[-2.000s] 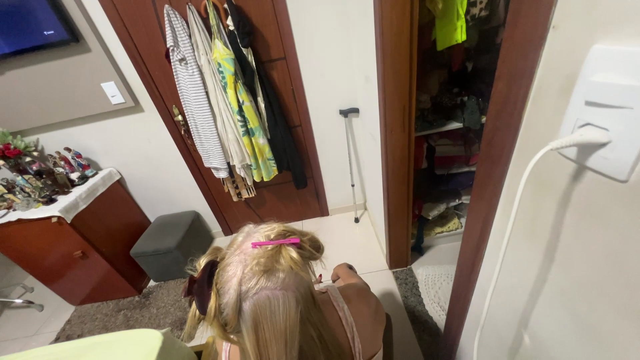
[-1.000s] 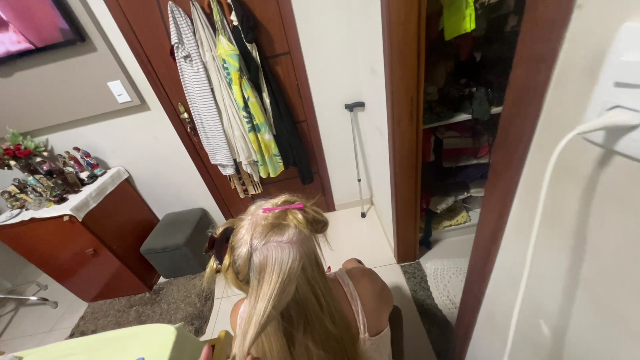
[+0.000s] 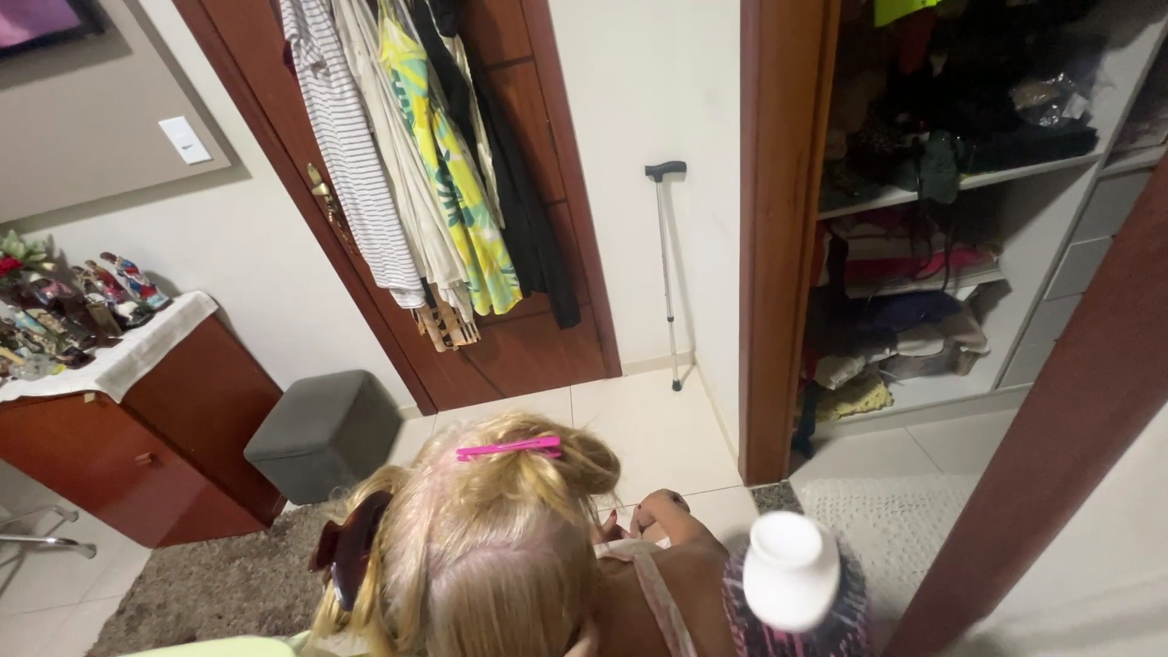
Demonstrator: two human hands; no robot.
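Neither my left hand nor my right hand can be made out. A small patch of skin at the bottom edge, beside the hair, could be a finger or an ear. In front of me a person sits with blonde hair, parted across the back. A pink hair clip holds the gathered top section; a dark brown claw clip grips hair at the left side. The person's own hands are beyond the right shoulder. At the lower right is a white, rounded object over a dark, pink-flecked surface; its kind is unclear.
A grey cube stool stands beside a wooden cabinet bearing figurines. Clothes hang on the door. A cane leans at the wall, left of the closet's door frame. A pale green edge shows bottom left.
The white object and pink-flecked surface have come into view at the lower right. The white cable and wall outlet have left the picture as the view shifted.
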